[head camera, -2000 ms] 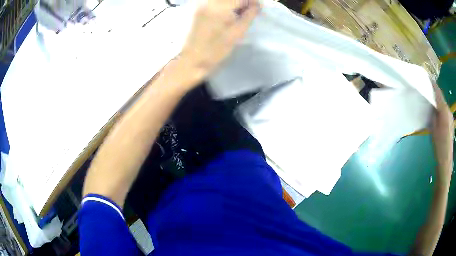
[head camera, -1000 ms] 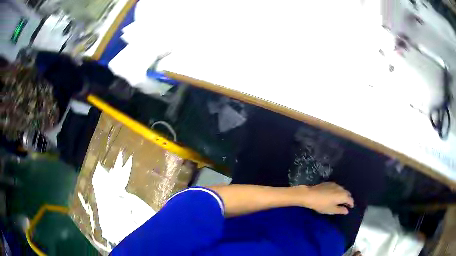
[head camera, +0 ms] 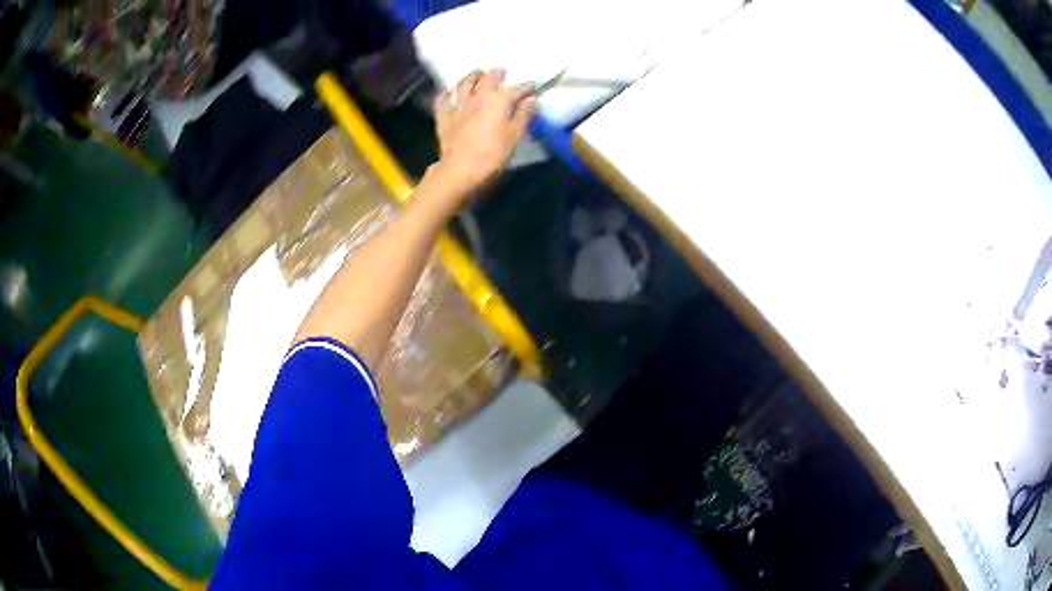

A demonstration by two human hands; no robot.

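Observation:
My left hand [head camera: 479,129] reaches out to the left end of the table, back up, at the edge of the white fabric pieces [head camera: 600,40]. Its fingers are bent and a little apart. Their undersides are hidden, so I cannot tell whether they grip cloth. A thin, pointed item [head camera: 554,83] lies close to the thumb, by a blue edge. My right hand is out of the picture.
The white table [head camera: 831,173] has a wooden front edge. Black scissor handles [head camera: 1026,510] lie at the far right. Below are a cardboard box [head camera: 461,381] with white scraps [head camera: 248,346], a yellow bar [head camera: 461,271] and green floor. Dark cloth with thread scraps [head camera: 738,479] is at my lap.
The view has swung left. Both hands were at the white cloth on the right; my left hand then rested over the lap and has now reached to the left-end pieces.

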